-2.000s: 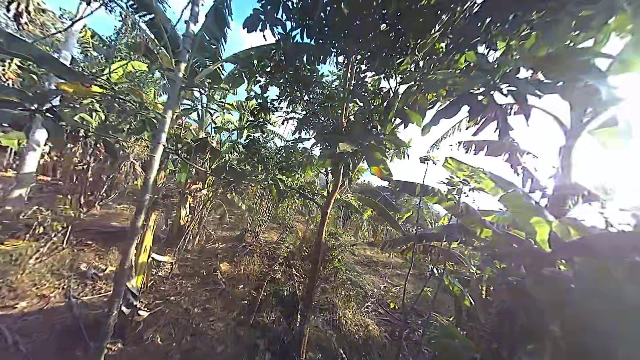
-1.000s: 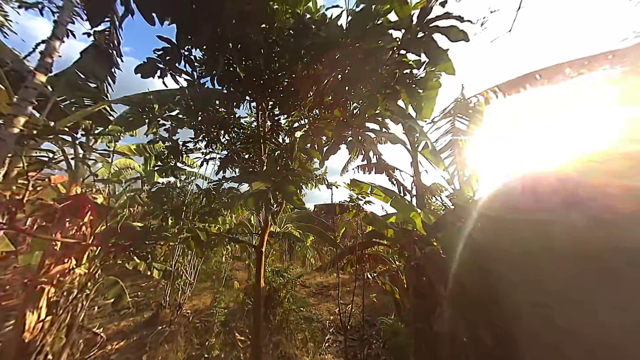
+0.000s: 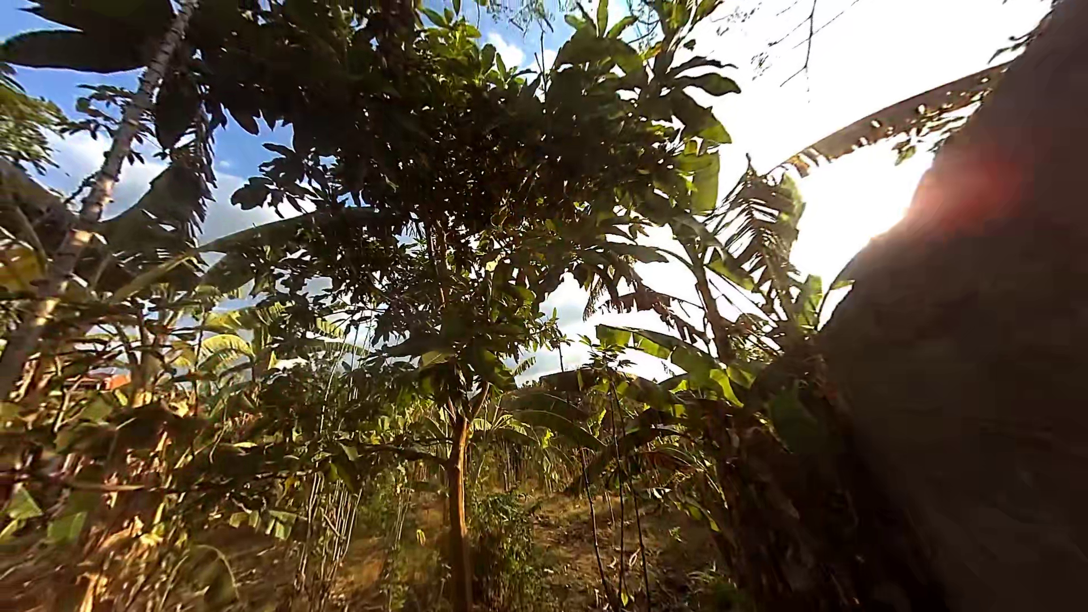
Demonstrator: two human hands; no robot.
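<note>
A large, dark, blurred shape fills the right side of the head view, very close to the camera, with a reddish glow near its upper edge. Whether it is my right hand or arm, or something else, cannot be told; no fingers can be made out on it. My left hand is out of view. Nearest the middle stands a leafy tree with a slim brown trunk, some way off and touched by no visible hand.
A pale, slanting stem rises at the left, above dry, leafy plants. Banana plants with broad leaves stand right of the tree. Thin upright stems grow from the dry, littered ground. Bright sun glares at the upper right.
The view has turned and tilted upward, showing more sky and canopy. The dark blurred shape at the right now covers much more height than two seconds ago and hides most of the sun.
</note>
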